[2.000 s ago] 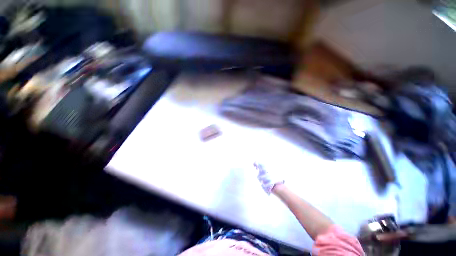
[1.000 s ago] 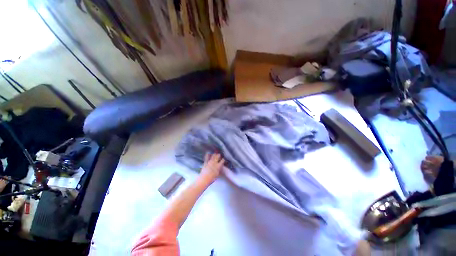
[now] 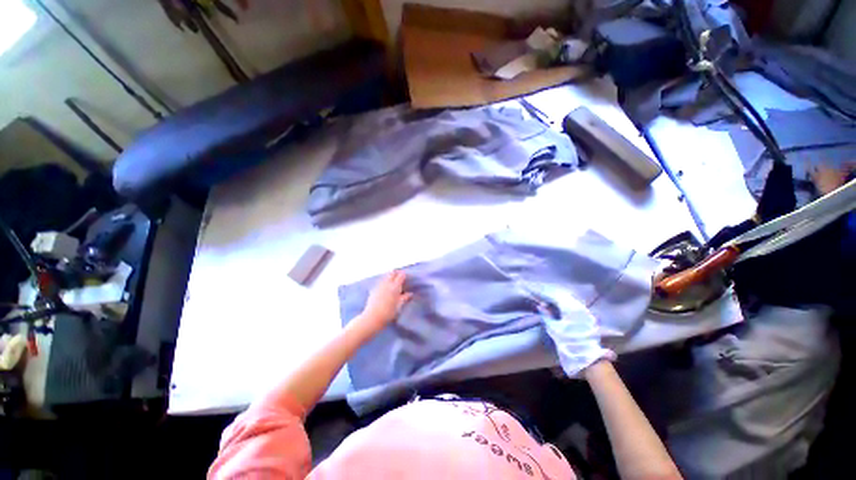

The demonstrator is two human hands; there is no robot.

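Note:
A grey garment piece lies spread along the front edge of the white table. My bare left hand rests on its left part, fingers on the cloth; whether it grips is not clear. My right hand, in a white glove, is on the right part of the cloth; its fingertips blend with the pale cloth. A second bunched grey garment lies farther back. The steam iron, with an orange-brown handle, stands at the table's right edge, beside the cloth, with no hand on it.
A small block lies left on the table. A long block lies at back right. A dark-blue padded roll and cardboard are behind. Black cords hang at right, near another person's hand. Pale cloth hangs below right.
A grey piece has come away from the bunched cloth and now lies spread nearer me. My left hand has moved down with it. My gloved right hand now shows clearly on the cloth.

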